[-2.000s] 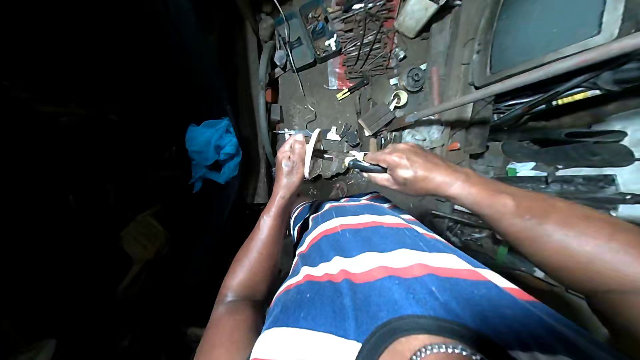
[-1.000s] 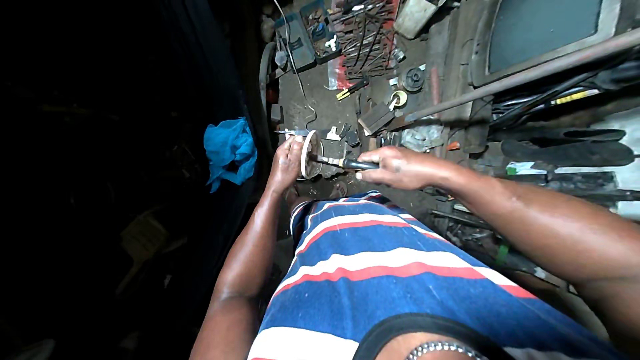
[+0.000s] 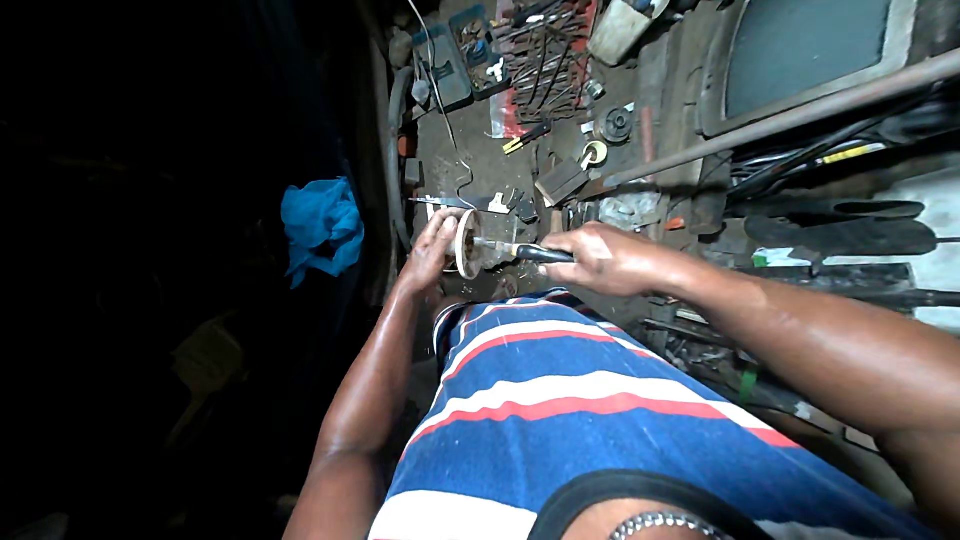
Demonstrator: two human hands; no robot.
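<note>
My left hand (image 3: pixel 433 251) grips a round, pale-rimmed piece (image 3: pixel 469 244) from its left side, with the rim tilted toward the right. My right hand (image 3: pixel 600 259) is closed around the black handle of a hand tool (image 3: pixel 541 253). The tool's metal end reaches left to the hollow face of the round piece; its tip is too small to make out. Just above the left hand lies a long pointed blade (image 3: pixel 450 202), close to a small pale clip-like part (image 3: pixel 499 203).
Beyond the hands are a wooden block (image 3: pixel 562 181), a yellow-and-black cutter (image 3: pixel 526 139), a tape roll (image 3: pixel 594 154), a pile of metal rods (image 3: pixel 547 67) and an open toolbox (image 3: pixel 450 71). A long pipe (image 3: pixel 787 112) slants across the right. Blue cloth (image 3: pixel 322 225) hangs at left.
The round piece has turned in my left hand since two seconds ago. My right hand and the tool have shifted slightly and stay at its right side.
</note>
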